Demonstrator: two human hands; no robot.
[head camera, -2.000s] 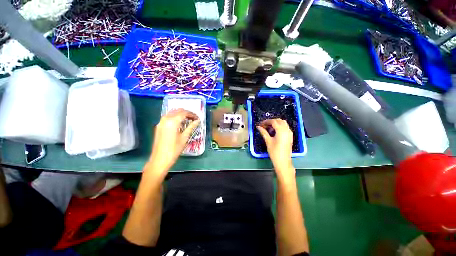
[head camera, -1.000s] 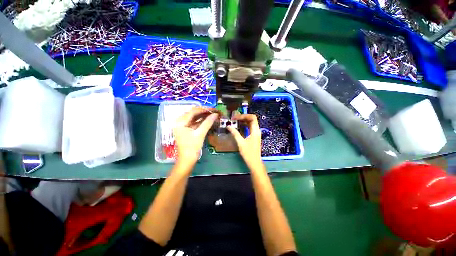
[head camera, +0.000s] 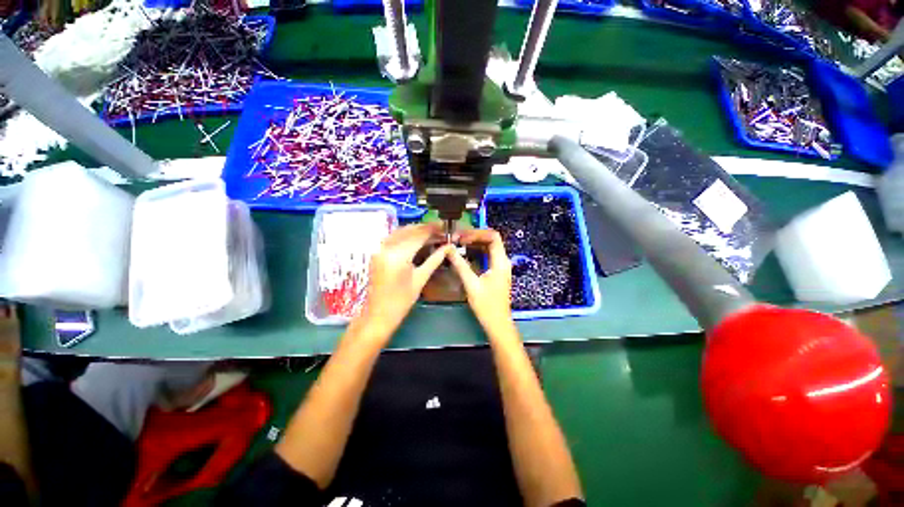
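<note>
My left hand (head camera: 404, 274) and my right hand (head camera: 486, 280) meet under the ram of the hand press (head camera: 451, 149). Their thumbs and fingertips close in around the fixture, which they mostly hide. Any small part between the fingertips is too small to tell. The brownish press base plate (head camera: 443, 288) shows between the hands. The clear parts box (head camera: 340, 267) with white and red rods stands left of the press. The small blue tray (head camera: 598, 287) with small black ring-like parts stands right of it.
The press lever (head camera: 644, 223) slants down right to its large red ball (head camera: 796, 391). A large blue tray (head camera: 238, 149) of rods lies behind the clear box. Frosted lids (head camera: 180, 253) stand left. A black parts bag (head camera: 684, 188) and a white container (head camera: 831, 248) are right.
My left hand has left the clear box and my right hand the small blue tray; both came together at the fixture. The view has shifted, and the red ball appears further left.
</note>
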